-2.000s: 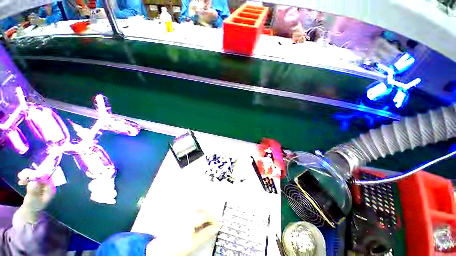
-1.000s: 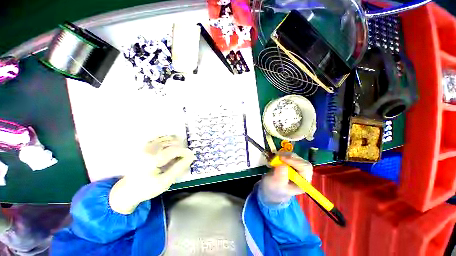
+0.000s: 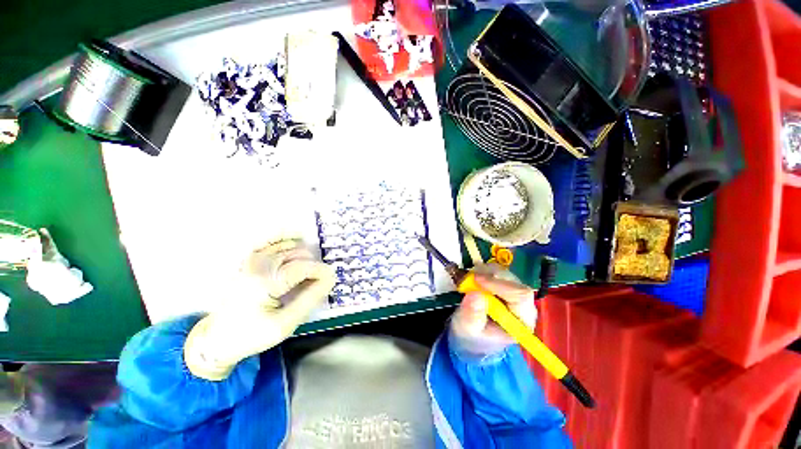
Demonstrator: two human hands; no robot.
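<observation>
The pale tray (image 3: 373, 244) lies on the white mat, with rows of tiny curved pieces between dark side strips. My gloved right hand (image 3: 494, 307) is shut on the yellow soldering iron (image 3: 525, 338), like a pen. The iron's dark tip is at or just over the tray's upper right part; contact cannot be told. My gloved left hand (image 3: 272, 294) is at the tray's lower left edge, fingers bent and thumb near them. Whether it holds anything thin cannot be told.
Solder spool (image 3: 105, 95), loose black-and-white parts (image 3: 246, 110), cream block (image 3: 312, 77) and black tweezers (image 3: 367, 79) lie behind the tray. To the right are a white cup (image 3: 505, 203), round wire guard (image 3: 501, 118), iron stand (image 3: 689, 145), sponge (image 3: 643, 247) and red bins (image 3: 746, 289).
The view has swung down from the line onto the mat. My right hand and the iron have come into view. Since one second ago, the iron tip has moved slightly left and up onto the tray's edge.
</observation>
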